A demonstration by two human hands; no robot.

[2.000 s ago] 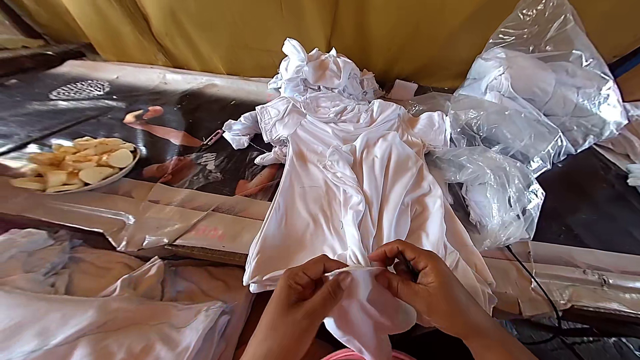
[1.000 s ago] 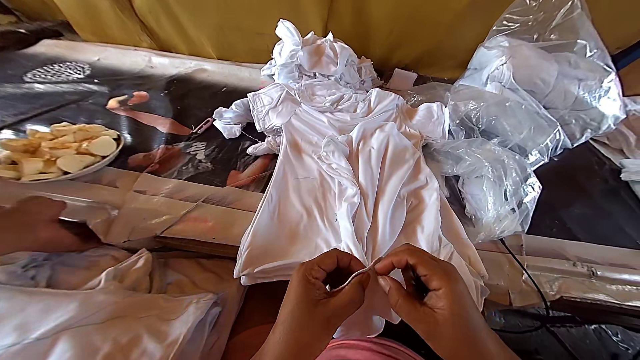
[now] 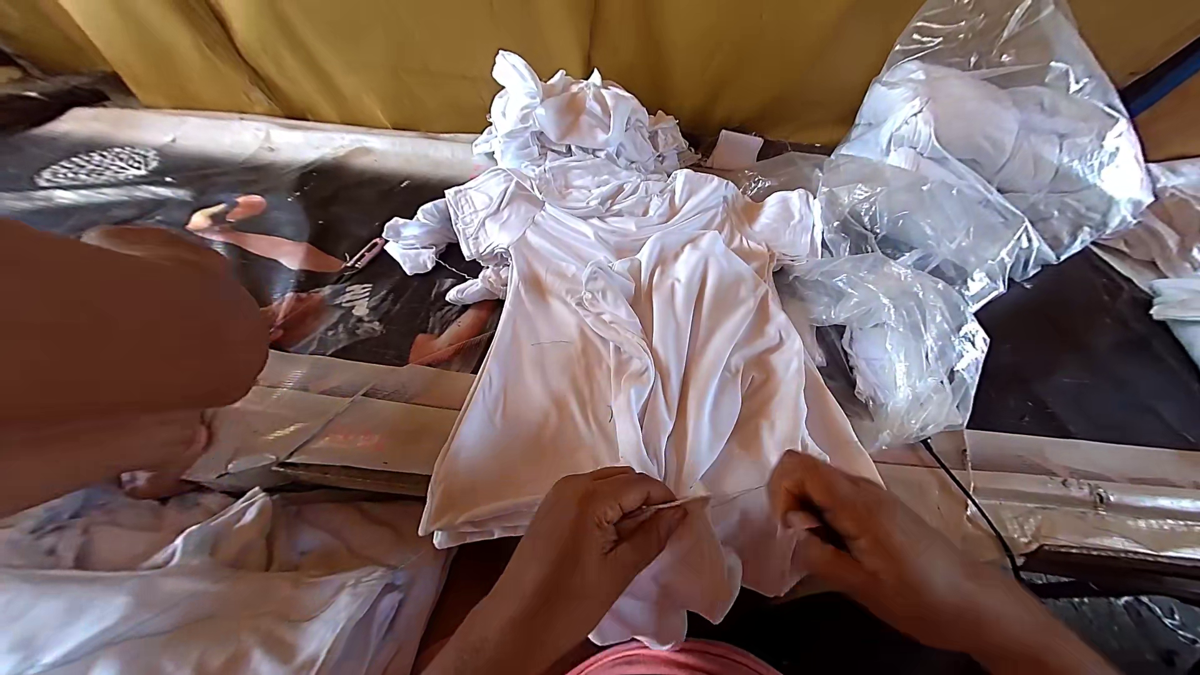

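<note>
My left hand (image 3: 609,530) pinches the edge of a small white fabric piece (image 3: 680,581), which hangs down near my lap. My right hand (image 3: 834,520) is closed at the right of it, with a thin thread stretched from its fingers to the fabric edge; a dark object, too hidden to name, shows within the fingers. Beyond both hands, white short-sleeved garments (image 3: 562,375) lie spread over the table edge. A bundle of ruffled white cloth (image 3: 581,117) rests at their neck end.
Clear plastic bags (image 3: 994,159) with white cloth stand at right. Another person's arm (image 3: 122,347) reaches in from the left. White cloth (image 3: 187,609) lies below it. A safety pin (image 3: 364,253) lies on the printed table cover (image 3: 403,197). A black cable (image 3: 970,506) hangs at right.
My right hand has moved away to the right from my left hand, with thread between them. The other person's arm now covers the left side, where a plate of sliced food showed earlier.
</note>
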